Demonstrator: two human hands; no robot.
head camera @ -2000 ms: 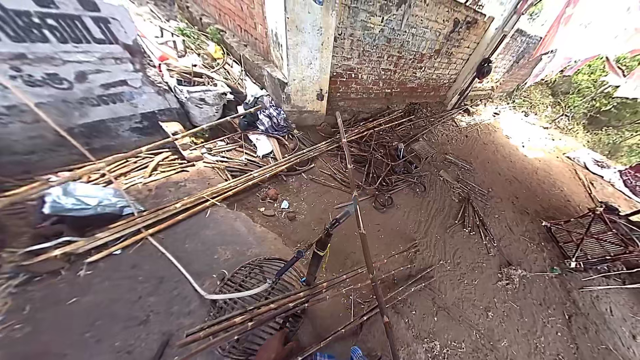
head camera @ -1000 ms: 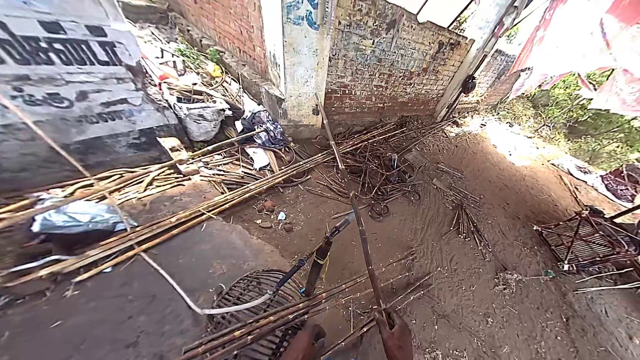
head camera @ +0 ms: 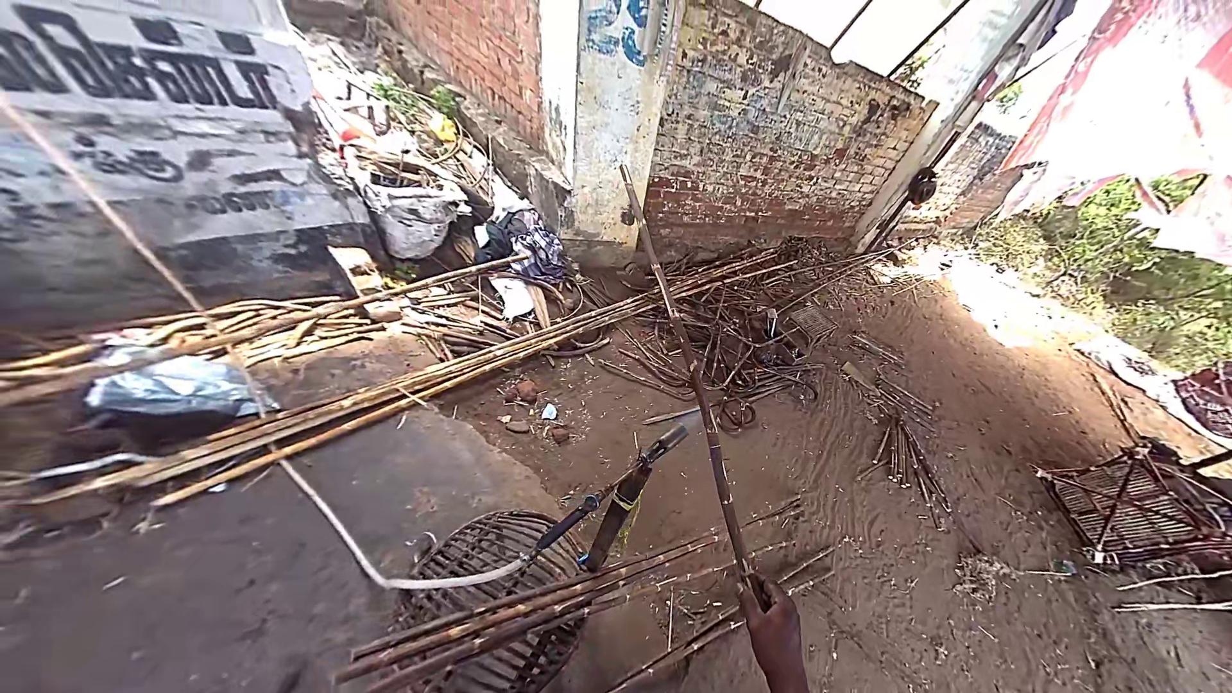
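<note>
My right hand (head camera: 775,630) is shut on the lower end of a long brown cane (head camera: 712,443), which points up and away toward the wall corner. My left hand is out of the frame. Left of the held cane, a gas torch (head camera: 664,443) with a metal nozzle sits tilted at a dark upright support (head camera: 616,520). A pale hose (head camera: 443,582) runs from it to the left. Several brown canes (head camera: 539,608) lie across a round woven cane frame (head camera: 462,558) below the torch. No flame can be made out.
Long yellowish poles (head camera: 404,390) stretch across the ground on the left. A tangled heap of canes (head camera: 731,337) lies before the brick wall (head camera: 780,144). Short cane bundles (head camera: 905,452) and a square cane frame (head camera: 1121,500) are on the right. A plastic bag (head camera: 173,385) lies far left.
My right hand, out of view two seconds ago, now shows with the cane in it. My left hand, at the bottom edge one second ago, has left the view.
</note>
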